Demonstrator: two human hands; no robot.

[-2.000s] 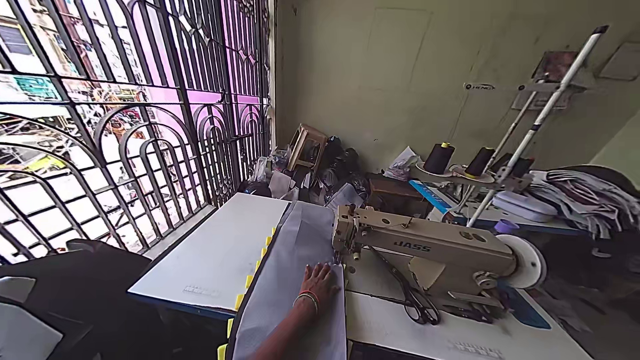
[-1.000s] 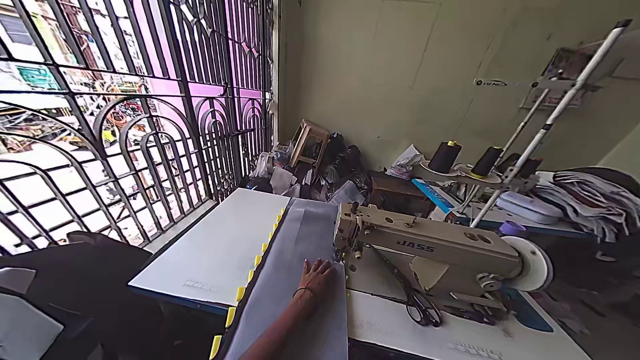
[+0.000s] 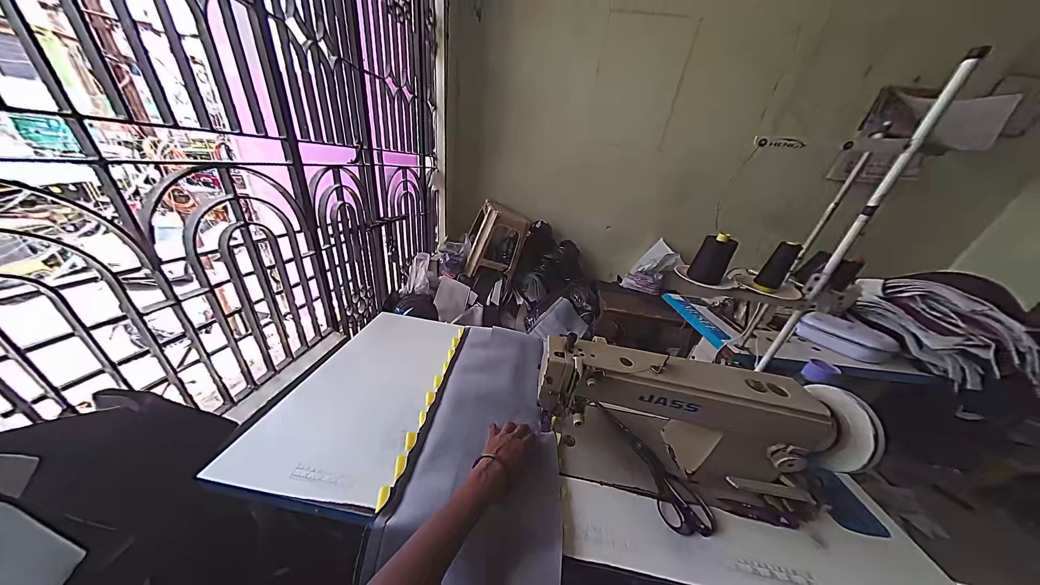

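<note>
My left hand point(image 3: 510, 445) lies palm down on a long grey fabric panel point(image 3: 487, 378), its fingertips just left of the needle area of a beige sewing machine point(image 3: 682, 406). The panel runs lengthwise over the white table, with a dark left edge bearing several yellow tabs point(image 3: 410, 440). Its right edge passes under or beside the machine head; the contact there is hidden. Black-handled scissors point(image 3: 686, 508) rest against the machine bed, right of the hand. My right hand is out of view.
Metal window grille point(image 3: 268, 203) stands on the left. Behind the table are a stool point(image 3: 491, 244) and a pile of bags. Black thread cones point(image 3: 713, 258) sit on a stand at right, near stacked cloth point(image 3: 951, 325). Dark material point(image 3: 146, 479) lies at lower left.
The fabric's yellow-tabbed edge has shifted away from me, toward the table's far side. My left hand stays on the panel, near the machine head.
</note>
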